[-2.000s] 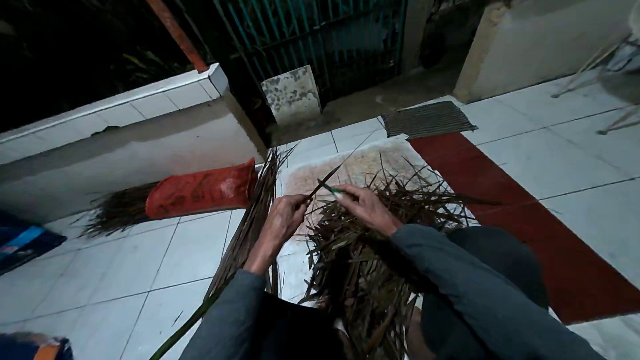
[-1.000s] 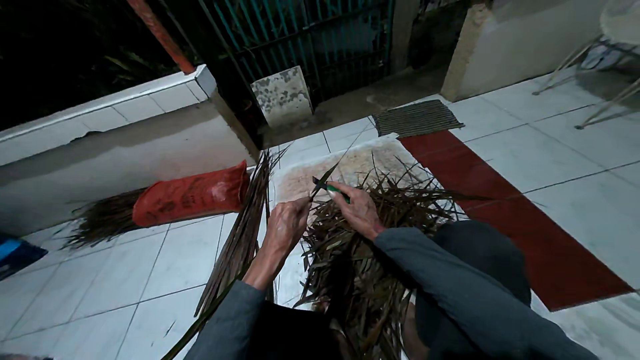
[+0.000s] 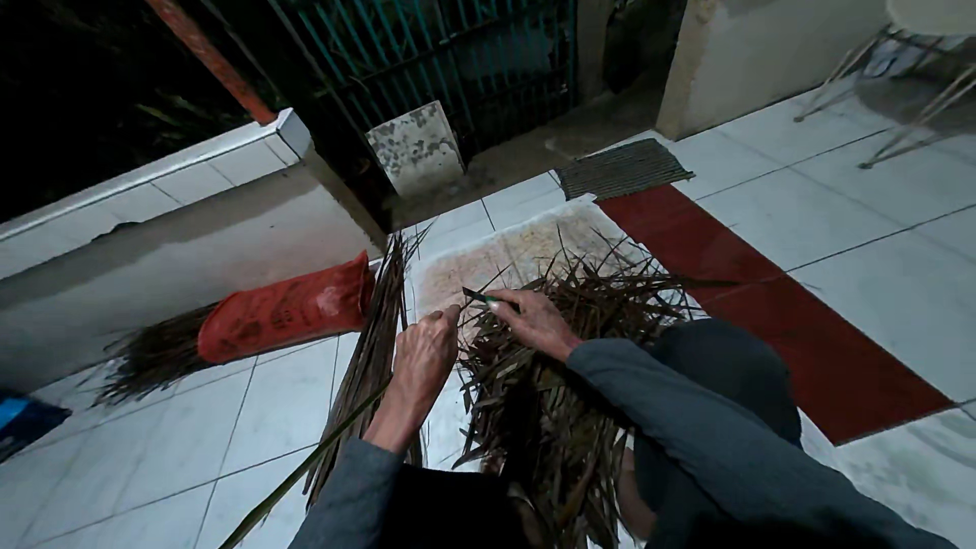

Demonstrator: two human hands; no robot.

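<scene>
My left hand (image 3: 428, 345) is closed on a long green-brown palm leaf (image 3: 305, 467), which trails down past my wrist to the lower left. In my right hand (image 3: 532, 322) is a knife (image 3: 476, 295) with a dark blade and what looks like a green handle; its tip points left, just above my left fingertips. A heap of dry leaf strips (image 3: 572, 381) lies beneath my right hand and between my legs. Left of my left hand a bundle of long dry palm leaves (image 3: 374, 335) lies lengthwise on the floor.
A red sack (image 3: 286, 309) with dark leaf stalks (image 3: 156, 351) sticking out lies by the low wall (image 3: 175, 252). A stained pale sheet (image 3: 488, 259) is under the heap. Beyond are a grey mat (image 3: 625, 169), a leaning slab (image 3: 417, 149) and a chair (image 3: 907, 84).
The knife and my left hand, close together at its blade in the earlier frames, are now slightly apart. My left hand sits a little lower relative to the knife.
</scene>
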